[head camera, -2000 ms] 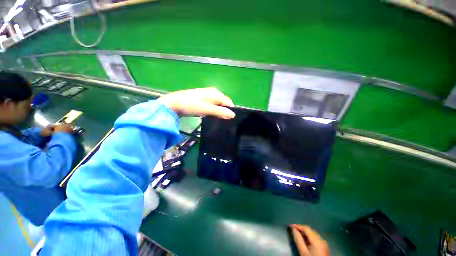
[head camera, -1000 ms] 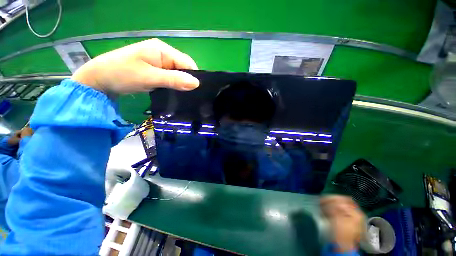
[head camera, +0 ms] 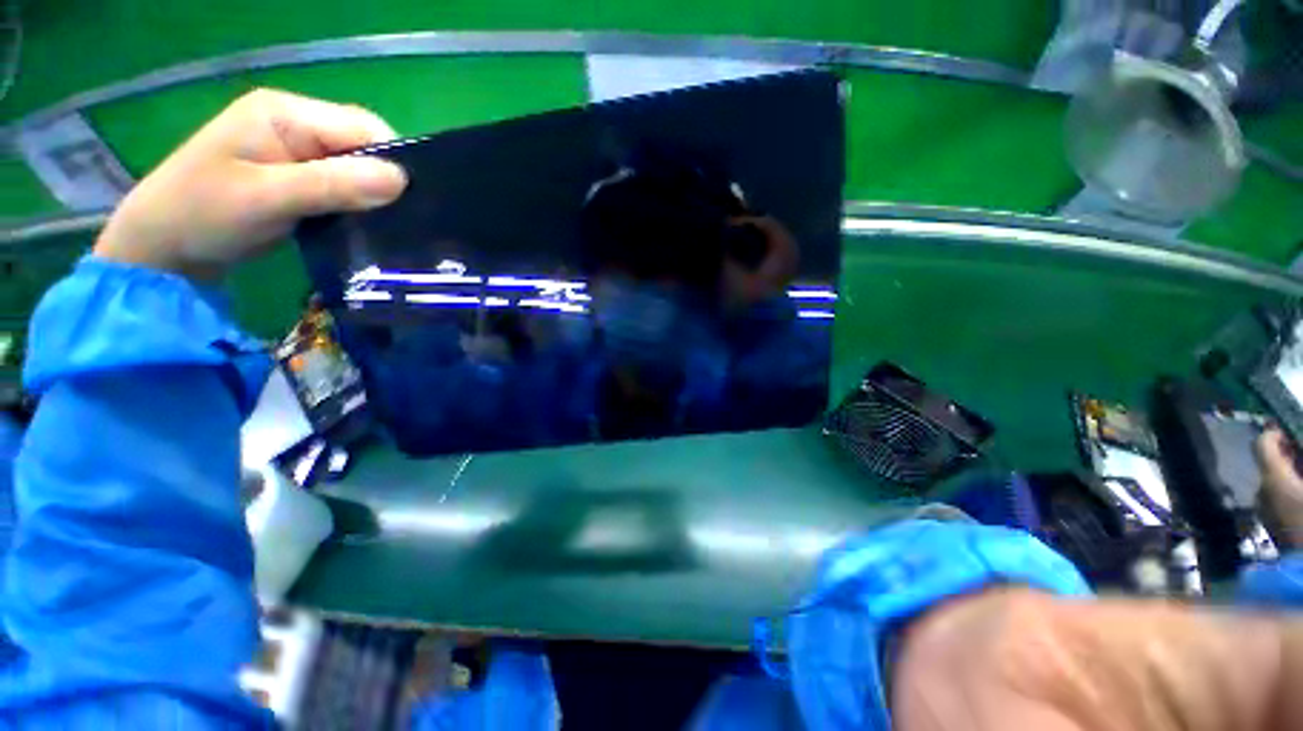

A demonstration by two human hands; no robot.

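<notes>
The tablet assembly (head camera: 600,329) is held up above the bench, its glossy black screen facing me and reflecting lights and a person. My left hand (head camera: 279,179) grips its upper left corner, thumb on the screen side. The tablet tilts, its right side higher. My right hand or wrist (head camera: 1057,664) is large, blurred and close to the camera at the lower right. It is cut off by the edge, and its fingers are out of view. It is apart from the tablet.
A black fume fan (head camera: 907,429) stands right of centre on the green bench (head camera: 600,571). Opened tablet parts (head camera: 1122,457) lie at the right, beside another person's hand (head camera: 1280,479). A white roll (head camera: 286,536) stands at the left. A clear hood (head camera: 1155,140) hangs at the upper right.
The tablet stays in my left hand and now tilts, showing further left in view. My right hand has come up from the bench close to the camera. The view has turned right.
</notes>
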